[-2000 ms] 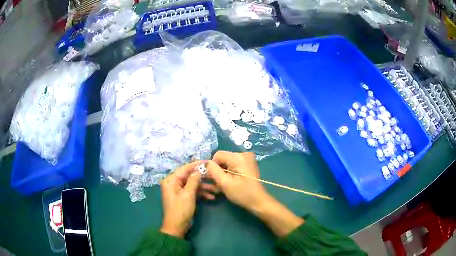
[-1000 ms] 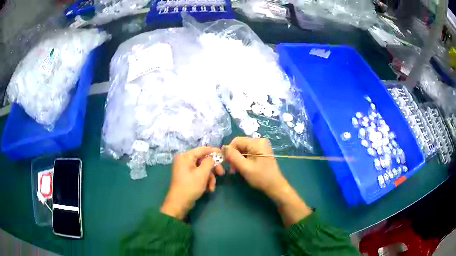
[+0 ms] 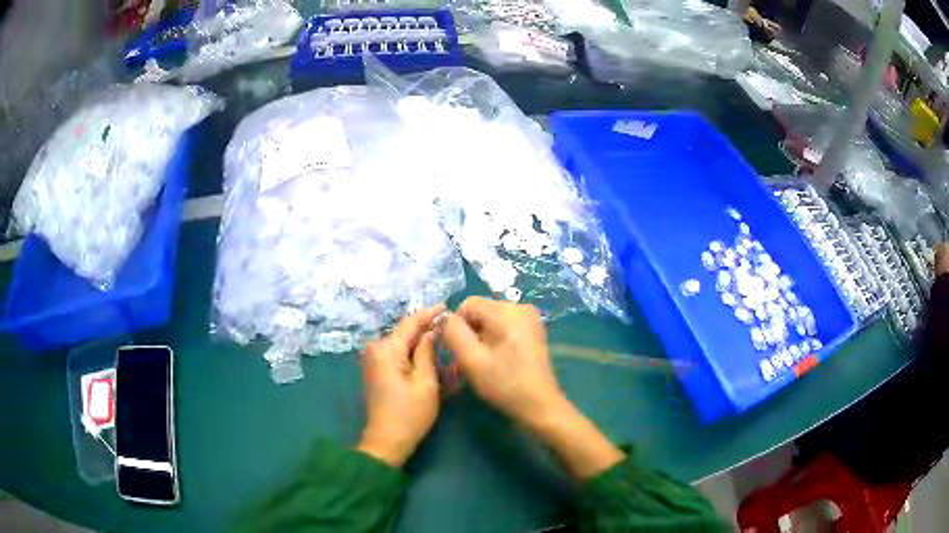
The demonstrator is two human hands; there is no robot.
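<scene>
My left hand [image 3: 403,377] holds a small white-and-clear piece [image 3: 440,318] between thumb and fingers; the fingertips cover most of it. My right hand [image 3: 507,359] meets it at the fingertips and grips a thin wooden stick [image 3: 614,357], which points right and is blurred. The left parts bag [image 3: 323,224], bulging with clear plastic pieces, lies behind the hands; some pieces spill at its front edge. The right parts bag [image 3: 499,177] lies beside it, with white pieces at its mouth.
A large blue tray [image 3: 666,208] at right holds loose units [image 3: 754,292]. Pale racks [image 3: 832,250] stand beyond it. At left are a small blue bin [image 3: 94,302] with a full bag and a phone [image 3: 146,416]. A blue rack [image 3: 375,65] is behind. A person's dark sleeve [image 3: 905,396] shows at far right.
The small piece is now more hidden between my fingertips. The stick still reaches right from my right hand but is more blurred. The camera view has shifted, and a person's sleeve shows at far right.
</scene>
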